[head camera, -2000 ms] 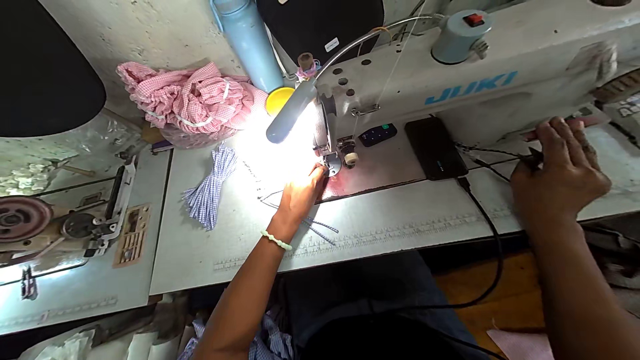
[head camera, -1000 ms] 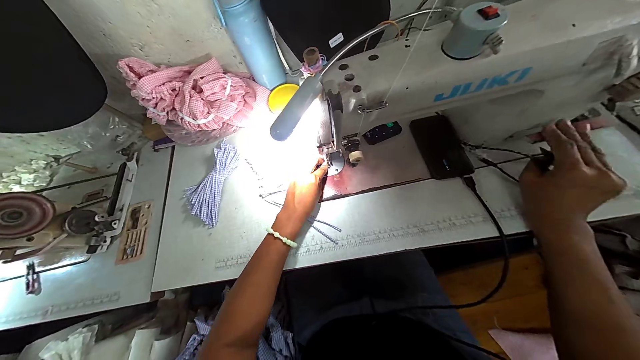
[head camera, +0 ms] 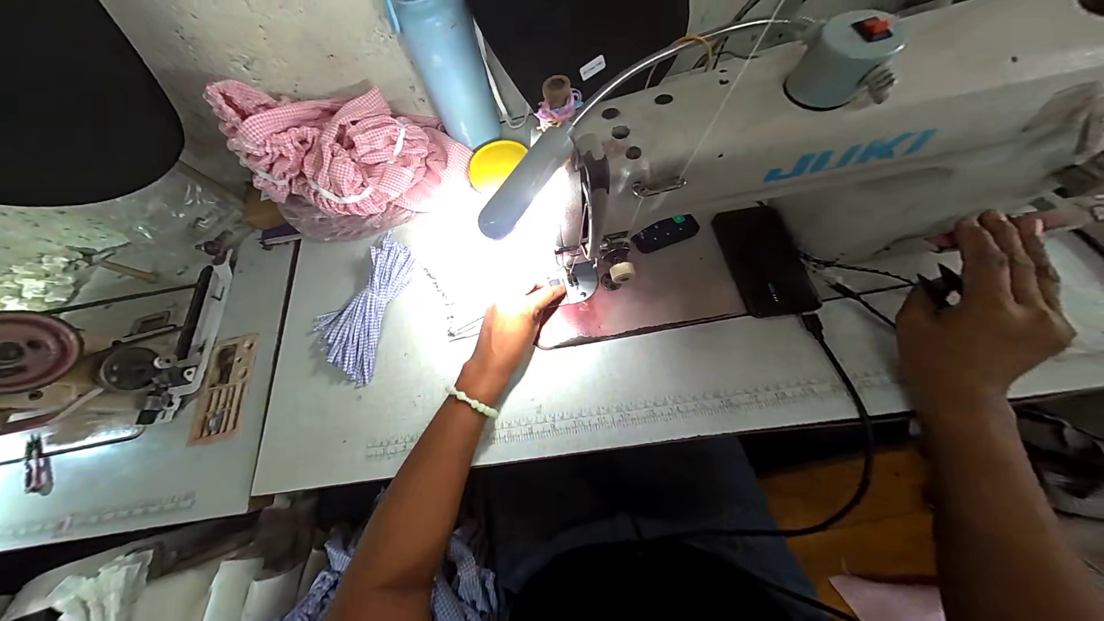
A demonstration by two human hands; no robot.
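My left hand (head camera: 511, 326) reaches to the presser foot (head camera: 573, 278) of a Juki sewing machine (head camera: 849, 164); glare hides what its fingertips touch. At the right, my right hand (head camera: 983, 302) rests against the machine's base with a small dark tool (head camera: 942, 286), perhaps thread snips, held at the thumb. A bound bundle of blue gingham strips (head camera: 366, 310) lies on the table left of my left hand. Thin dark strips (head camera: 466, 329) show beside that hand's wrist side.
Pink gingham fabric (head camera: 345, 159) is heaped at the back left, near a blue bottle (head camera: 448, 73) and a yellow lid (head camera: 498, 164). A lamp head (head camera: 524, 191) hangs over the needle. A black power bank (head camera: 766, 261) with a cable (head camera: 849, 388) lies beside a small remote (head camera: 665, 233).
The thin strips that stuck out to the right below my left hand no longer show there. My left hand stays by the presser foot, and my right hand remains at the right.
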